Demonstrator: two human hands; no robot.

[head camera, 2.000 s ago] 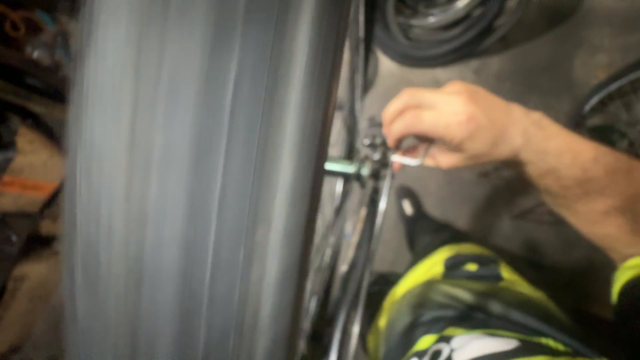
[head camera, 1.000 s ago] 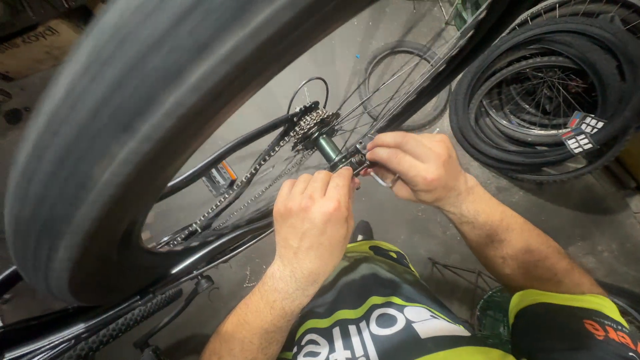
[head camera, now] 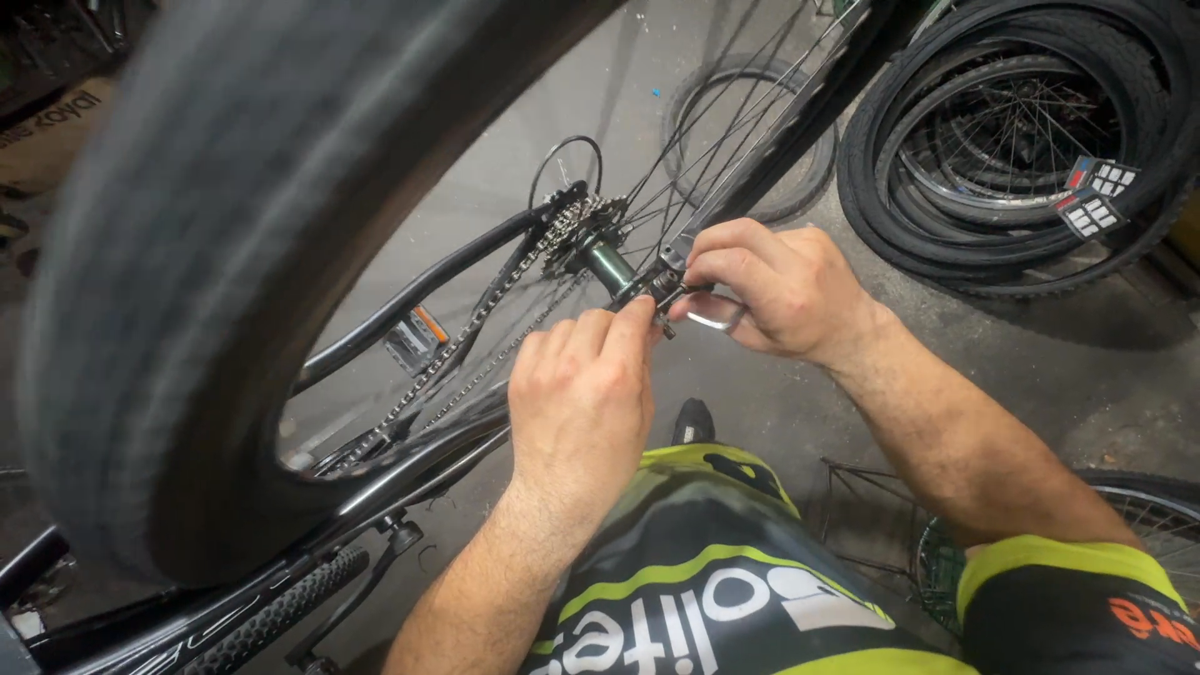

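Note:
The bicycle's wheel [head camera: 103, 309] fills the upper left, its tyre blurred. Its green hub [head camera: 608, 263] lies between the cassette [head camera: 591, 230] with its chain and the near frame end. My left hand [head camera: 586, 394] touches the frame or brake part at the axle end with its fingertips. My right hand [head camera: 778, 286] pinches a small part beside the hub; a curved silver metal piece [head camera: 717, 322] shows at its fingers. What exactly the fingertips grip is hidden. Below the left hand runs the black bicycle frame [head camera: 394, 478].
Stacked tyres and spoked wheels [head camera: 872, 178] lie on the floor at the upper right, with printed tags. A single tyre [head camera: 675, 141] lies behind the spokes. A pedal [head camera: 415, 339] with an orange reflector is at the left. A wire basket [head camera: 937, 562] and another wheel stand at the lower right.
Two seconds ago only my right hand showed at the hub; my left hand has since come to the axle end. The view has turned a lot.

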